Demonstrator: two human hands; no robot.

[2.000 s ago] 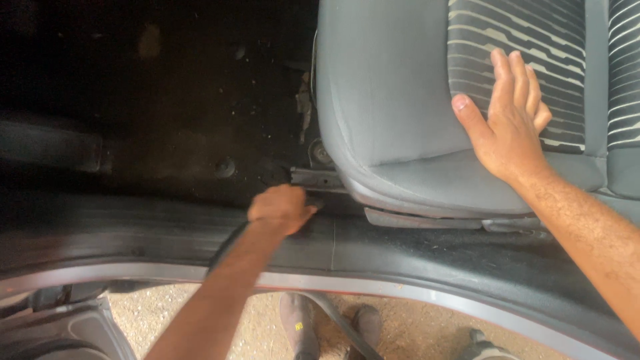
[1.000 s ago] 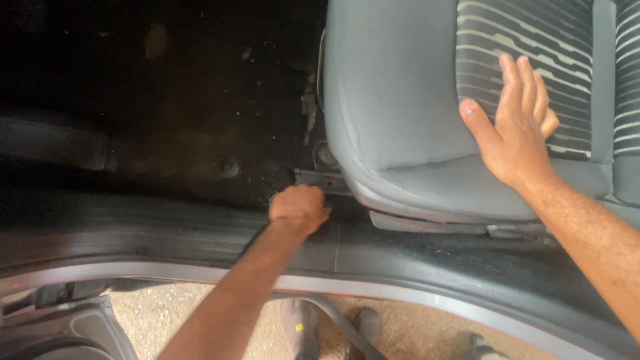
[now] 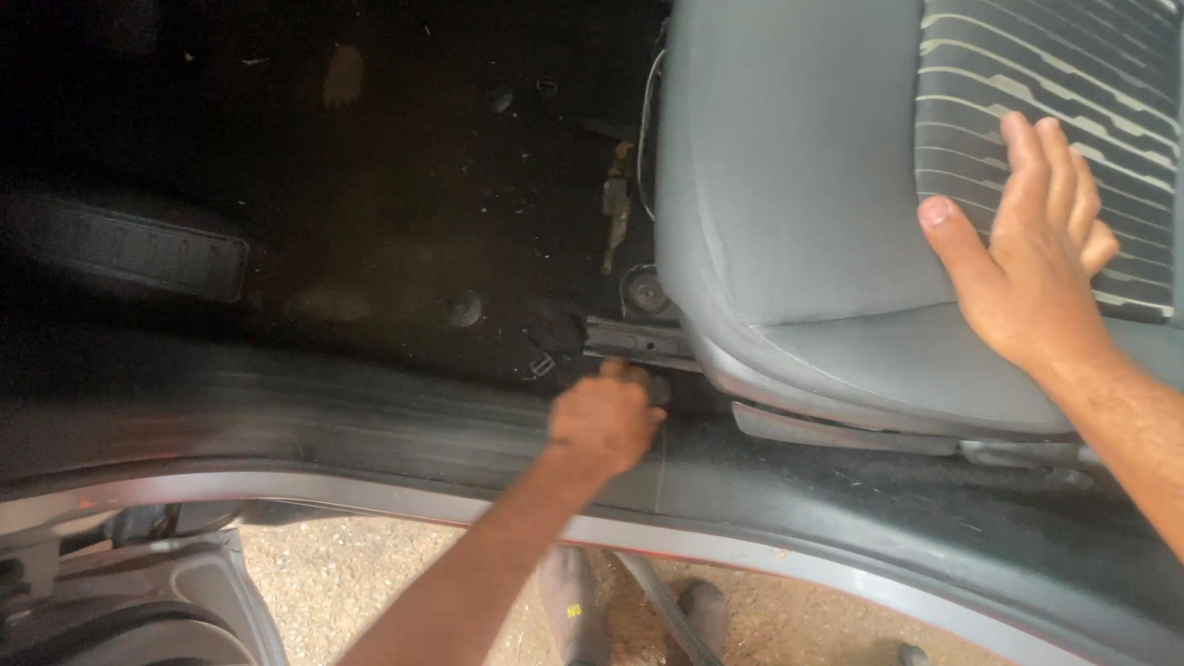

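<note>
My left hand (image 3: 606,416) reaches down beside the front end of a metal seat rail (image 3: 643,342). Its fingers are curled around a dark object (image 3: 659,389) that is mostly hidden; only a rounded dark part shows at the fingers. My right hand (image 3: 1045,245) lies palm down, fingers apart, over the striped fabric of a grey car seat (image 3: 786,185). It holds nothing. Under the edge of the seat, the rail runs out onto the dark car floor (image 3: 398,185), which bears small bits of debris.
A black sill trim (image 3: 444,407) and the silver door frame edge (image 3: 694,544) cross below. Outside, a grey ribbed hose (image 3: 668,606) passes between two shoes (image 3: 572,601) on gritty ground (image 3: 342,573). Part of an open door (image 3: 166,592) is at lower left. A footrest pad (image 3: 139,250) is at left.
My left hand has moved slightly right along the sill, near the rail end. My right hand has stayed on the seat.
</note>
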